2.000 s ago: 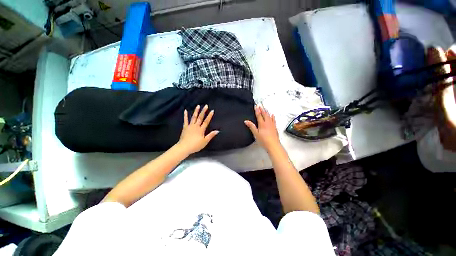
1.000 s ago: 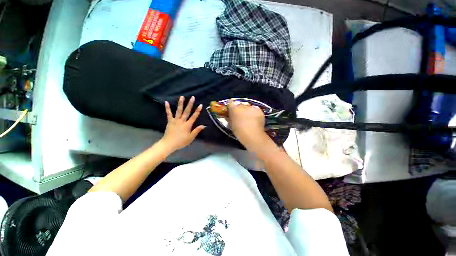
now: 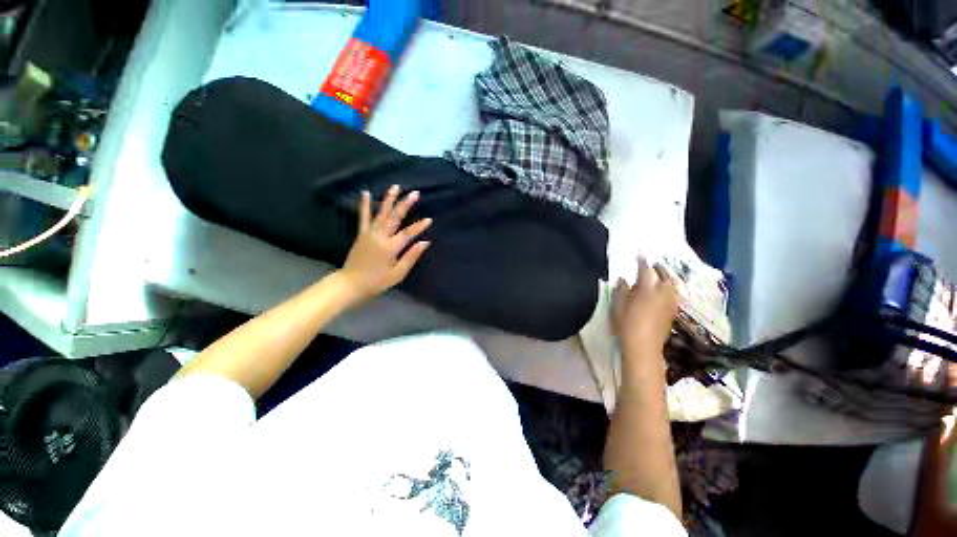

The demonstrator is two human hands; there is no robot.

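Observation:
A black cloth piece (image 3: 462, 226) lies over the long black padded form (image 3: 247, 157); their edges are hard to tell apart. The black, white and grey plaid garment (image 3: 540, 131) lies bunched behind the form. My left hand (image 3: 386, 246) rests flat on the black cloth, fingers spread, holding nothing. My right hand (image 3: 645, 304) is off the form's right end, above the off-white cloth pad (image 3: 687, 404), its fingers apart and empty. The steam iron (image 3: 693, 351) is on the pad just right of my right hand, partly hidden by it and blurred.
A blue packet (image 3: 357, 79) with a red label lies behind the form on the white table (image 3: 651, 115). Black hoses (image 3: 798, 341) trail right from the iron. A black fan (image 3: 63, 441) is at lower left. Another white table (image 3: 798, 178) and part of a person are at right.
My right hand has moved the iron from the black cloth to the pad at right and let go. My left hand stays on the cloth. The camera view has shifted.

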